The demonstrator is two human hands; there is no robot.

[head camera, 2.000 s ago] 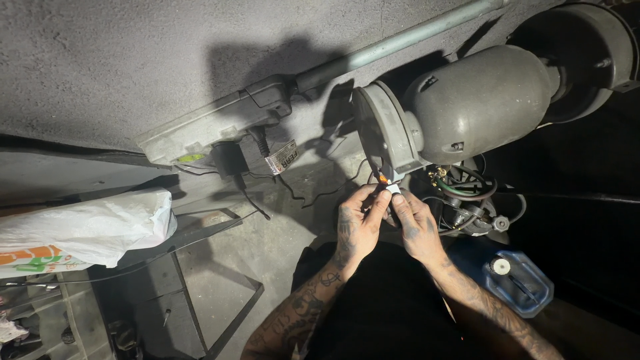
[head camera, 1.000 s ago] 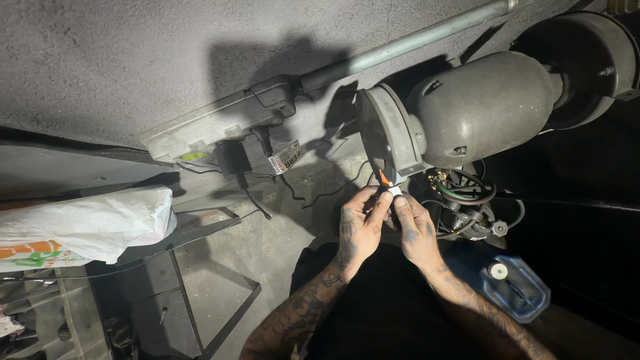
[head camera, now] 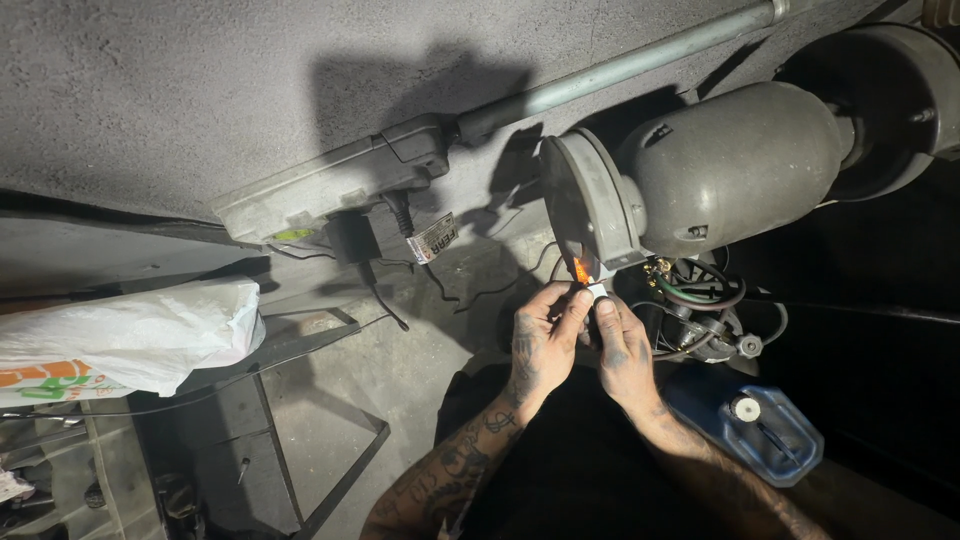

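Observation:
Both hands meet just below the wheel guard of a grey bench grinder (head camera: 739,169). My left hand (head camera: 551,330) and my right hand (head camera: 624,341) pinch a small white piece (head camera: 598,291) between thumbs and fingers. A thin dark strip lies across its top, close to the wheel guard (head camera: 596,202). Bright orange (head camera: 581,270) shows beside the guard's lower edge, right above my left fingertips; whether it is sparks or a coloured part, I cannot tell. My fingers hide the lower part of the held piece.
A power strip (head camera: 300,191) with a black adapter (head camera: 354,238) and a tagged plug runs along the wall. A white plastic bag (head camera: 135,337) is at left, above a metal frame (head camera: 345,480). Hoses with brass fittings (head camera: 658,268) and a blue jug (head camera: 772,435) are at right.

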